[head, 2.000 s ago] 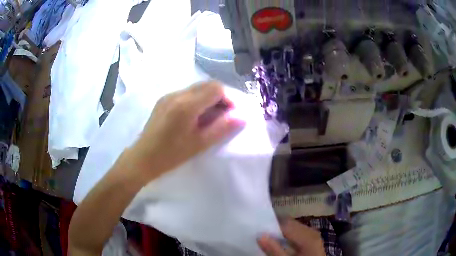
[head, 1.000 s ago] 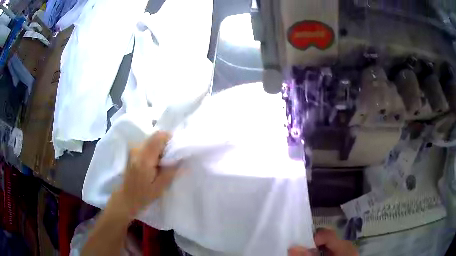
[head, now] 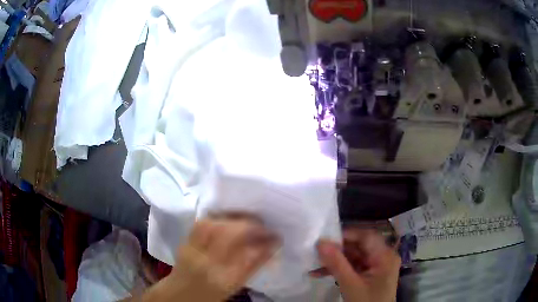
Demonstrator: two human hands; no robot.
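Observation:
White fabric (head: 253,135) lies over the machine bed, overexposed, with its right edge running down from the lit needle area (head: 324,112). My left hand (head: 230,253) is at the lower part of the cloth, blurred, its fingers bent over it; its grip cannot be made out. My right hand (head: 363,259) pinches the cloth's lower right edge between thumb and fingers, below the needle. The overlock machine head (head: 383,17) with a red badge (head: 338,8) stands at the upper right.
More white pieces (head: 97,76) lie on the dark grey table (head: 106,183) at left, beside brown cardboard (head: 44,124). White cloth (head: 112,268) lies at lower left near red basket parts (head: 74,248). A printed label strip (head: 413,219) hangs over the table edge, right of my right hand.
The white cloth has moved down past the needle and bunched at its left side. My left hand has moved down and right, closer to my right hand, which has risen slightly.

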